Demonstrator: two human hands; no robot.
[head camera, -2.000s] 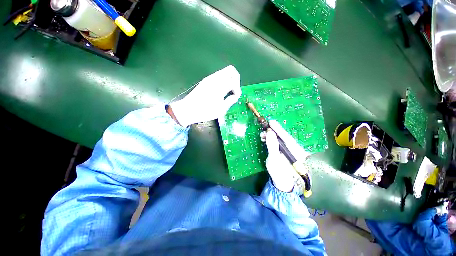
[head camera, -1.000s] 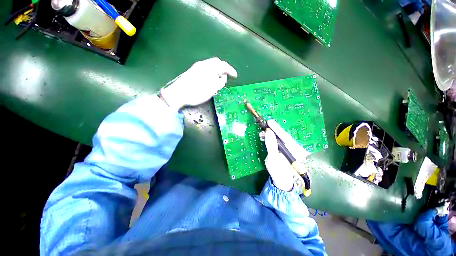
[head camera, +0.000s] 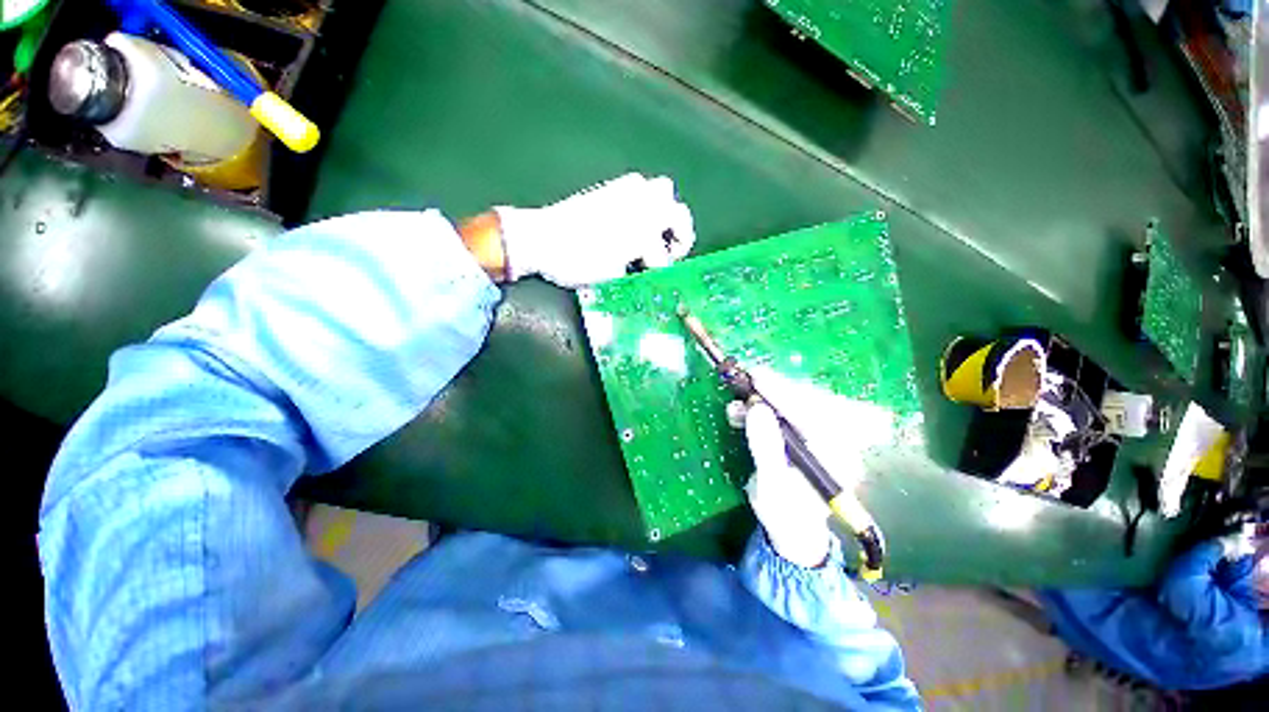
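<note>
The green circuit board (head camera: 779, 327) lies on the green bench mat, its silver-dotted solder side up. My right hand (head camera: 786, 487), in a white glove, is shut on the soldering iron (head camera: 814, 470), black and yellow, with its brownish tip pointing at the board's upper left part. Whether the tip touches is not clear. My left hand (head camera: 605, 234), also white-gloved, is at the board's upper left edge with its fingers curled. Dark spots show at the fingers; I cannot tell whether it holds the edge or something small.
At the upper left, a black tray (head camera: 299, 153) holds a white bottle (head camera: 167, 104) and a blue tube with a yellow end (head camera: 230, 73). At the right are a yellow-black can (head camera: 970, 373) and crumpled white material (head camera: 1041, 452). Other boards (head camera: 891, 42) lie beyond. A person's blue sleeve (head camera: 1148, 612) shows lower right.
My left hand drew back left from the board, then came right again to its upper left edge. The iron stays over nearly the same spot. The view has shifted slightly.
</note>
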